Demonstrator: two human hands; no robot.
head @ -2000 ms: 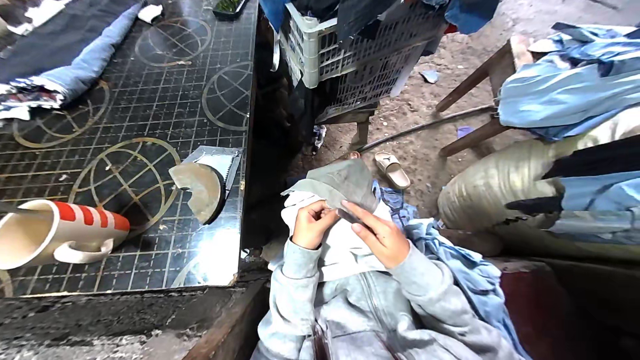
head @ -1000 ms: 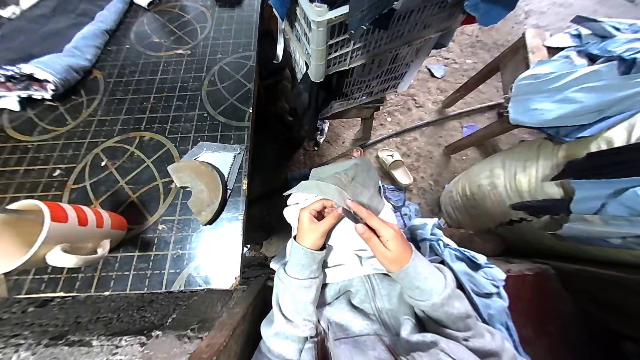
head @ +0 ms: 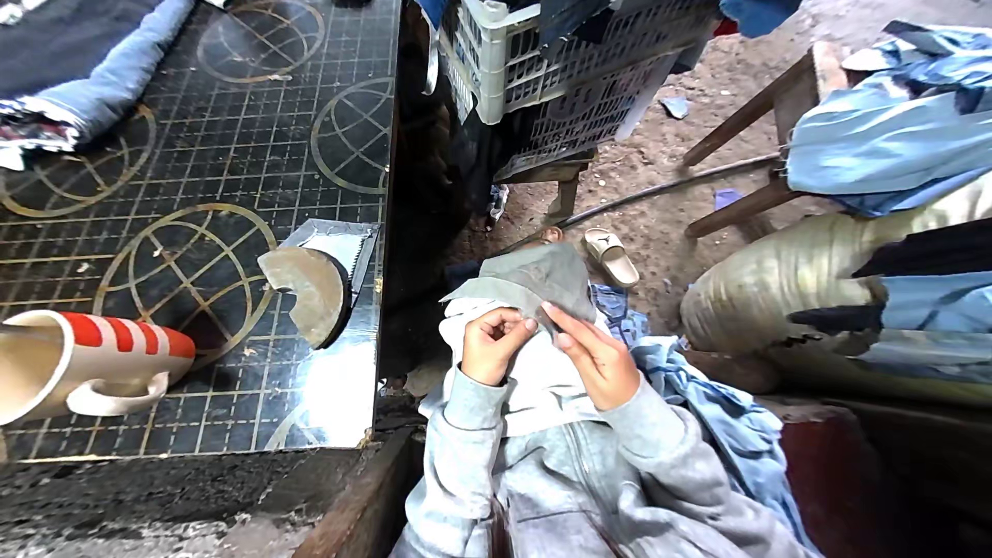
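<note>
A grey-green piece of cloth (head: 535,275) lies over white cloth (head: 535,380) on my lap. My left hand (head: 496,341) has thumb and forefinger pinched at the near edge of the grey-green cloth. Close beside it, my right hand (head: 595,356) rests its extended fingers on the same edge, with the thumb near the forefinger. Whether something small, such as a needle, sits between the fingers cannot be made out. Light blue cloth (head: 713,418) hangs at my right side.
On the black patterned table (head: 232,178) to the left are a striped mug (head: 108,360) on its side, a broken curved piece (head: 310,291) and folded denim (head: 116,85). Ahead stand plastic crates (head: 542,85). Rightward are a wooden stool (head: 763,108) with blue cloth and a bulging sack (head: 783,287). A slipper (head: 612,256) lies on the ground.
</note>
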